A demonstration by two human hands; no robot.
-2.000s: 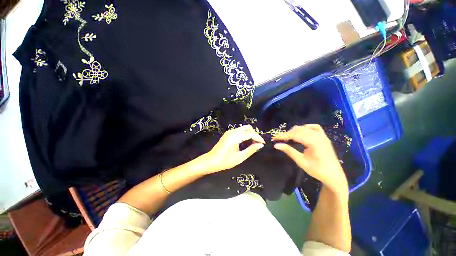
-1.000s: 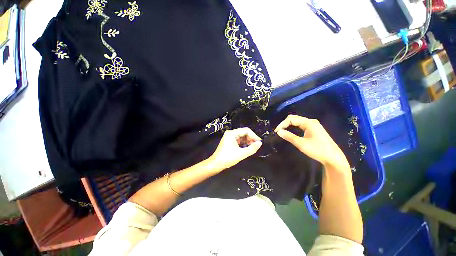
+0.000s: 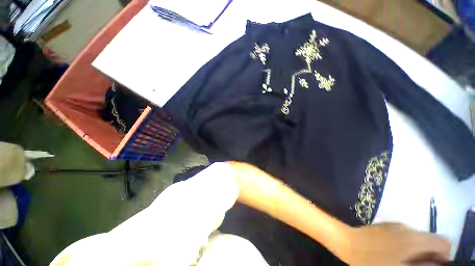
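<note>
The black garment (image 3: 333,119) lies on the white table (image 3: 135,62), its collar toward the far edge and one long sleeve stretched to the right. Pale gold flowers and a stepped trim line show on its chest, and a scalloped band on its right lower edge. My left hand (image 3: 398,245) is blurred at the lower right, by the garment's edge, its forearm crossing over the cloth. Its fingers and anything in them cannot be made out. My right hand is not discernible. Dark-handled thread snips (image 3: 433,214) lie on the table beyond my left hand.
An orange-red crate (image 3: 78,111) stands left of the table with black embroidered cloth inside. Blue-edged papers (image 3: 195,10) lie at the far left of the table. A dark object (image 3: 466,236) is at the right edge. Part of a person shows at far left.
The view has swung left, and the blue crate is out of the picture. My hands are no longer together at the cloth; my left forearm now reaches right. The garment's right sleeve now shows spread out.
</note>
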